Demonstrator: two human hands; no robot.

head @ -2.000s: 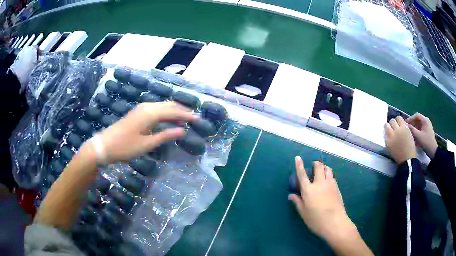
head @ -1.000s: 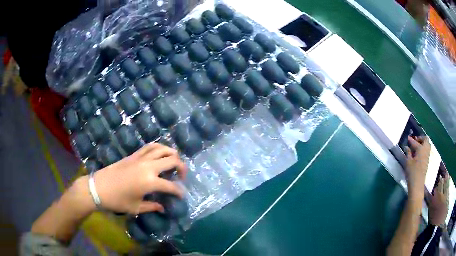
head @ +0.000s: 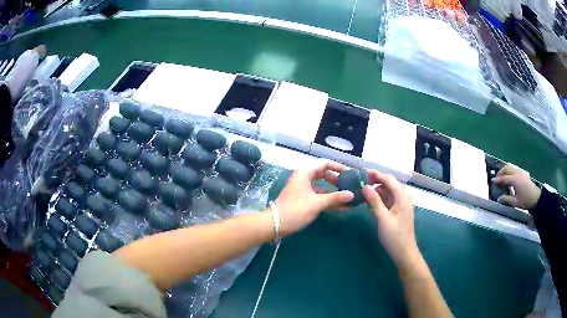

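Observation:
A dark grey-green charging case (head: 352,180) is held between my two hands above the bench, just in front of the belt side rail. My left hand (head: 306,200) holds it from the left with thumb and fingers. My right hand (head: 387,208) has its fingertips on the case's right side. The case looks closed, though its edge is partly hidden by my fingers. The clear blister tray (head: 205,217) lies at the left with rows of dark cases; its near right pockets are empty. Behind my hands, a gift box base (head: 342,128) shows a black inner tray with a whitish recess.
More boxes with white lids (head: 293,115) stand along the green conveyor belt (head: 205,43). Crumpled plastic bags (head: 56,136) lie at left. Another person's hand (head: 517,186) is at a box on the right. A translucent plastic stack (head: 435,62) and orange parts stand beyond the belt.
My left hand has moved from the tray to the middle and is on a case. My right hand has come from the right to meet it. The view has swung back toward the belt.

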